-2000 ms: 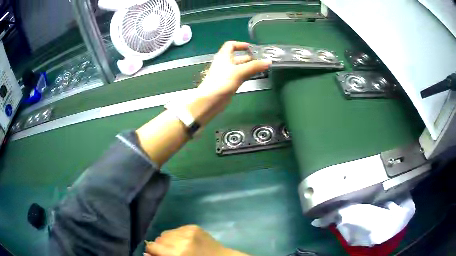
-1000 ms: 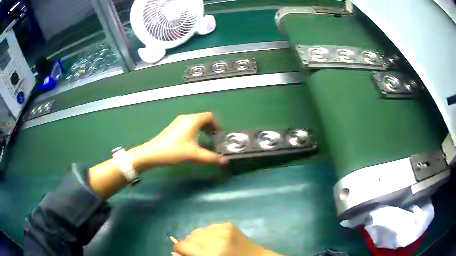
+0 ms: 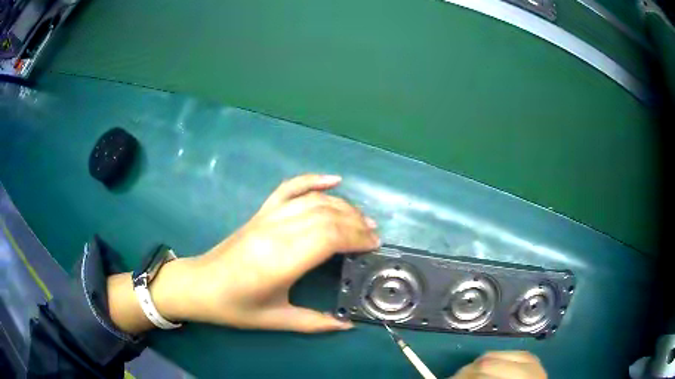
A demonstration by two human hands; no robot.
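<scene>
The grey three-ring metal plate (image 3: 433, 294) lies flat on the glossy green work surface, its three shiny ringed circles facing up. My left hand (image 3: 277, 255), with a watch on its wrist, holds the plate's left end between thumb and fingers. My right hand (image 3: 499, 366) is cut off by the bottom edge. It holds the thin pointed hand tool (image 3: 411, 355), pale with a dark tip. The tip is at the plate's near edge, just below the left ring. The right fingers' grip is mostly out of the picture.
A black speckled round pad (image 3: 113, 157) lies at left on the glossy surface. The green conveyor belt (image 3: 370, 81) runs behind, with a silver rail (image 3: 551, 41) at upper right. Part of another plate (image 3: 539, 7) shows beyond the rail. Equipment (image 3: 26, 37) stands at upper left.
The view has turned down and left. My left hand has brought the plate from the belt onto the work surface. The pointed tool in my right hand is now at the plate's near edge.
</scene>
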